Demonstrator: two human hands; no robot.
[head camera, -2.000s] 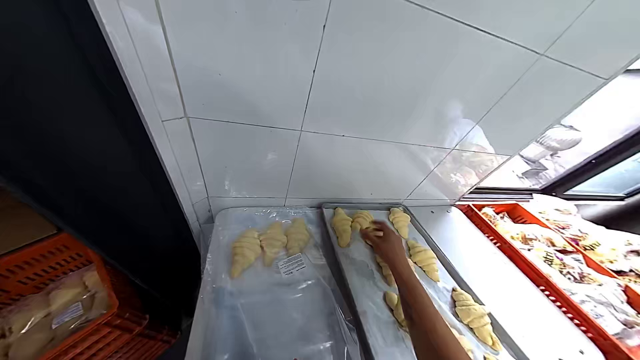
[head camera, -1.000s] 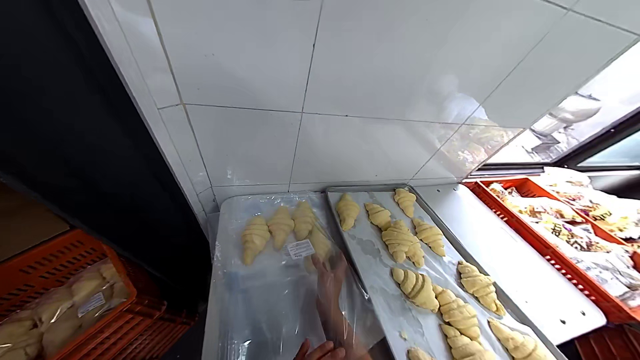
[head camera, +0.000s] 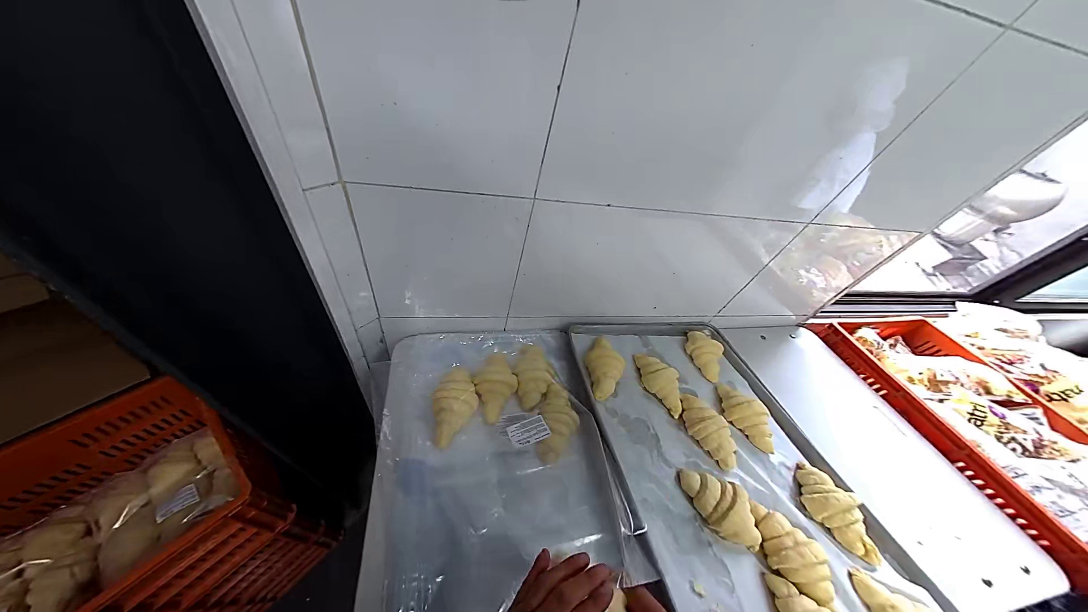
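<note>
At the bottom edge, my left hand (head camera: 564, 585) lies with its fingers close together over the lower part of a clear plastic bag (head camera: 501, 518). Beside it, only a small part of my right hand (head camera: 643, 600) shows. A pale piece of dough (head camera: 617, 600) is between the hands; their grip on it is mostly cut off. Inside the bag several unbaked croissants (head camera: 495, 387) lie near the far end, by a white printed label (head camera: 528, 430). To the right, a metal baking tray (head camera: 769, 387) lined with paper holds several more raw croissants (head camera: 721, 508).
A white tiled wall (head camera: 663, 136) rises behind the trays. At lower left, an orange plastic crate (head camera: 246, 518) holds bagged dough pieces (head camera: 127, 518). Another orange crate (head camera: 960, 459) with packaged goods (head camera: 986, 399) stands at right, past a white surface (head camera: 875, 425).
My right hand has gone from the tray into the bag, then back to the bottom edge. The bag showed three croissants at first; another now lies beside them. The tray holds fewer croissants.
</note>
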